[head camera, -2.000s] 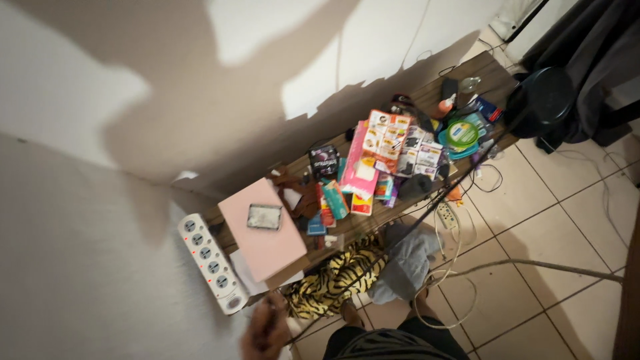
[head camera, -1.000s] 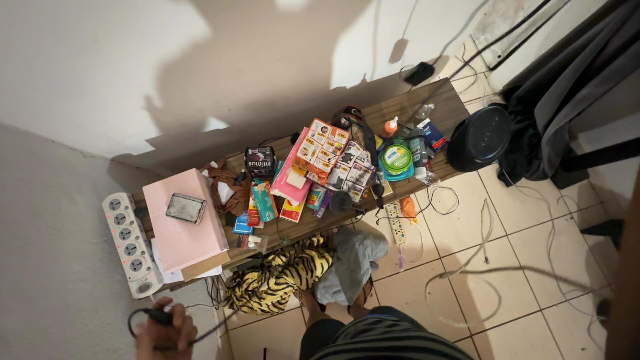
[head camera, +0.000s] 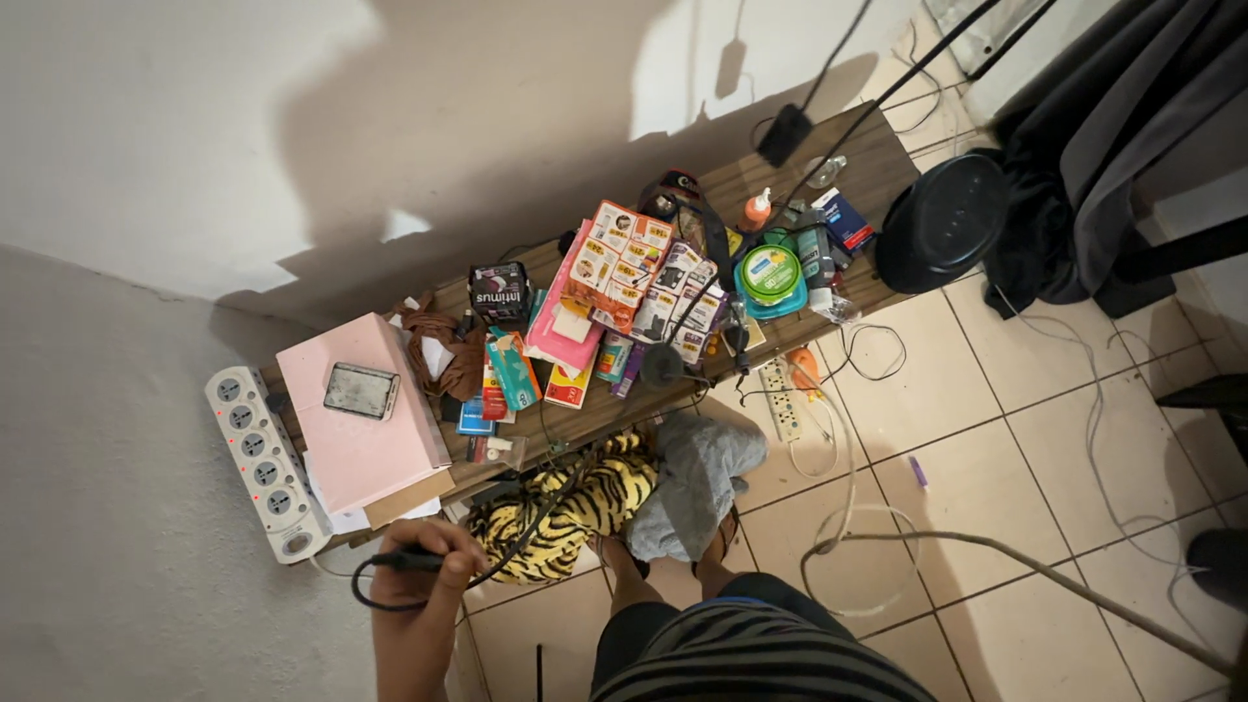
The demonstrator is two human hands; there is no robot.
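My left hand (head camera: 421,575) is raised at the lower left, its fingers closed around a black cable connector (head camera: 409,558). The black cable loops below the fingers and runs up to the right across the tiger-striped cloth. Left of the shelf, a white power strip (head camera: 265,468) with several sockets and lit red lights is apart from the hand. A pink box (head camera: 366,429) lies nearby on the wooden shelf, with a scuffed rectangular device (head camera: 362,391) on top. My right hand is out of view.
Leaflets (head camera: 619,263), small boxes, a green-lidded tub (head camera: 770,275) and bottles crowd the shelf. A black round speaker (head camera: 941,224) is at its right end. Tiger-striped cloth (head camera: 565,507) and grey cloth (head camera: 692,487) lie by my feet. Cables cross the tiled floor (head camera: 936,390); a black adapter (head camera: 785,135) hangs near the wall.
The blurred left hand of two seconds ago now shows clearly with the black connector, raised below the power strip. The view has shifted.
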